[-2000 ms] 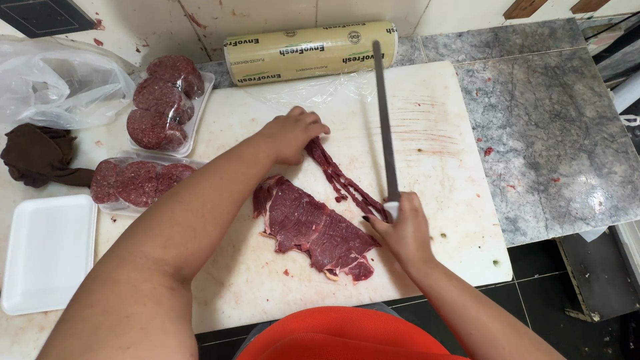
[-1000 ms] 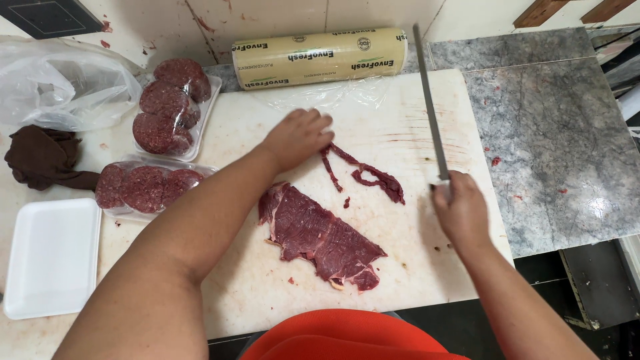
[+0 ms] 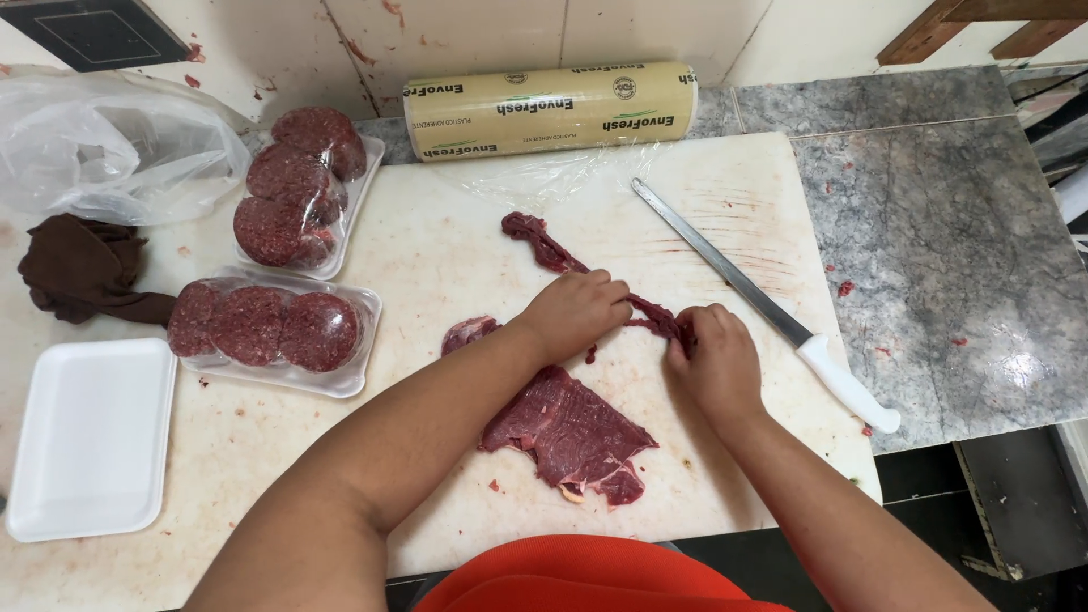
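Observation:
A long dark-red strip of meat [image 3: 544, 246] lies across the white cutting board [image 3: 408, 221]. My right hand [image 3: 718, 361] grips its right end between thumb and fingers. Over the strip's middle is my left hand [image 3: 582, 314], fingers bent down; whether they pinch it is hard to tell. Below the hands a flat slab of raw meat [image 3: 578, 425] rests on the board, partly covered by my left forearm. A long narrow knife [image 3: 731, 272] with a white handle lies to the right of my right hand, its tip pointing to the back left.
Two wrapped trays of ground meat patties [image 3: 293, 195] [image 3: 263, 327] sit at left, near a brown cloth [image 3: 81, 268], an empty white foam tray [image 3: 89, 438] and a clear plastic bag [image 3: 119, 153]. A plastic wrap roll [image 3: 552, 110] lies along the back; grey stone counter [image 3: 943, 255] is at right.
The knife, held in my right hand before, now lies on the board. My right hand has moved onto the meat strip's end, and my left hand has come right and nearer to me. The strip is more stretched out.

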